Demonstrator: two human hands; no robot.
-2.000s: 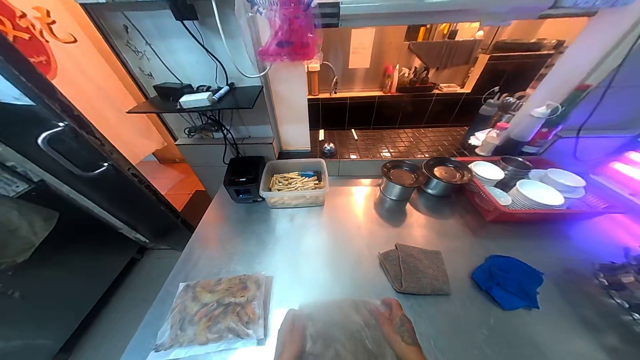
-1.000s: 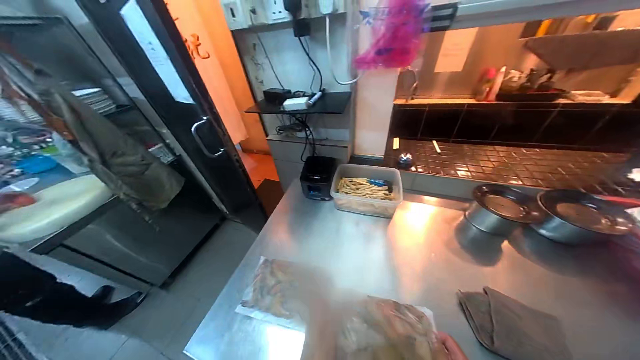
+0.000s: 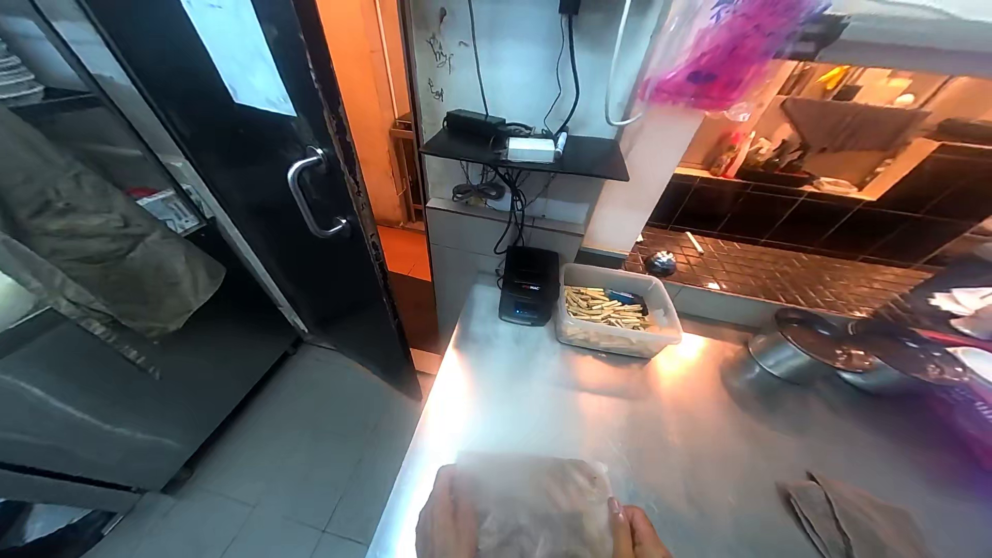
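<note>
Between my two hands, at the bottom centre, is a clear plastic bag of pale brownish food (image 3: 542,508), blurred by motion. My left hand (image 3: 449,515) grips its left side, where a second bag seems to lie under or against it; the blur hides how they meet. My right hand (image 3: 637,531) pinches the right edge, thumb on top. Both hands are low over the steel table (image 3: 573,418), near its left edge. A folded grey-brown cloth (image 3: 856,515) lies to the right of my right hand.
A plastic tub (image 3: 616,341) of small tan sticks stands beside a black printer-like device (image 3: 530,285) at the table's back. Lidded metal pots (image 3: 790,353) stand at right back. A black door (image 3: 271,201) and hanging grey-green cloth (image 3: 101,225) are left, beyond tiled floor (image 3: 287,449).
The bag that lay by itself on the table's left is no longer seen apart; my hands, holding a bag, have moved left to where it lay. The view has swung left.
</note>
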